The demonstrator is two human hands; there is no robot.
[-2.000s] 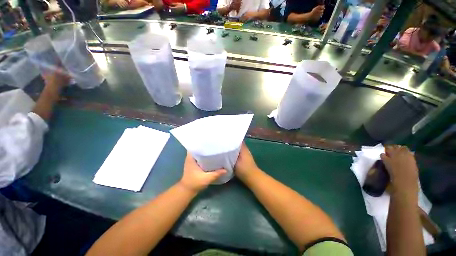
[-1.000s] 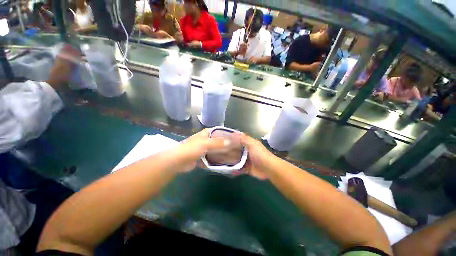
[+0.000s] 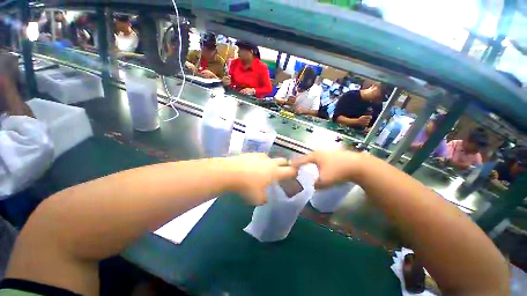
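Note:
A wrapped unit [image 3: 278,214] stands slightly tilted on the green bench in front of me, in a white sheet with a loose corner at its lower left. A dark patch of the unit shows through the sheet's open top. My left hand [image 3: 257,176] is at the top left of the sheet, and my right hand [image 3: 332,167] holds its top right edge. Whether the left fingers grip the sheet is unclear. The stack of white sheets [image 3: 184,224] lies to the left, partly hidden by my left forearm.
Wrapped units [image 3: 218,124] stand on the line, one partly behind my right hand. A mallet head [image 3: 414,273] lies on sheets at lower right. White totes [image 3: 69,87] and a neighbour's white sleeve are at left. A green shelf [image 3: 370,52] crosses above; people sit beyond.
The wrapped unit was tipped with its end toward me; now it stands on the bench, open top up. My hands have moved to its top. The view has tilted up and shifted left.

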